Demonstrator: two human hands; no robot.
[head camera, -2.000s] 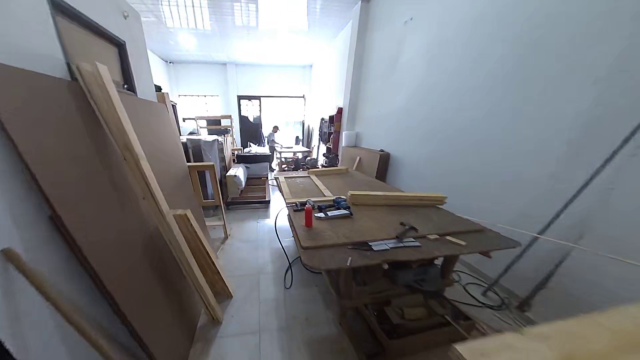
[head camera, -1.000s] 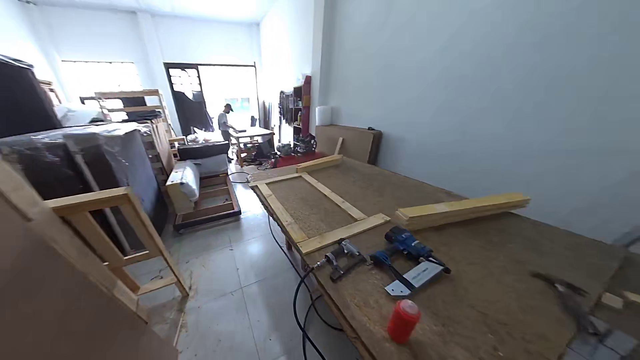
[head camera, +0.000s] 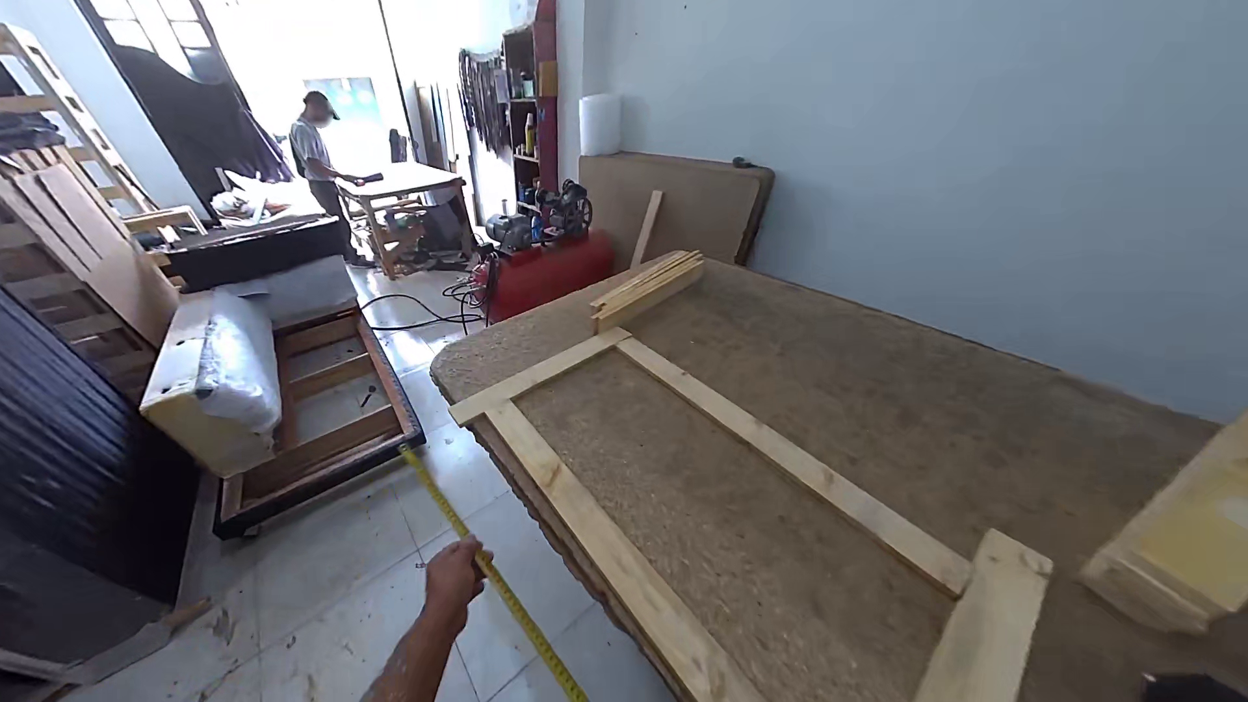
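My left hand (head camera: 454, 575) grips the extended yellow blade of a tape measure (head camera: 522, 612) beside the table's left edge. The blade's free tip points away over the floor, and its other end runs out of the bottom of the view. My right hand is not visible. On the particleboard tabletop (head camera: 838, 361), to the right of the blade, lies a rectangular frame of pale wooden boards (head camera: 575, 517). A stack of short wooden strips (head camera: 648, 291) touches the frame's far end.
A thick wooden board (head camera: 1180, 536) lies on the table at right. Beyond the table stands a red air compressor (head camera: 551, 273) with a black hose. An upholstered furniture frame (head camera: 322, 429) sits on the floor at left. A person (head camera: 314, 156) stands at a distant table (head camera: 405, 180).
The view has moved closer to the table and the wooden frame. My left hand has come into view with the tape measure's blade, which neither earlier frame shows.
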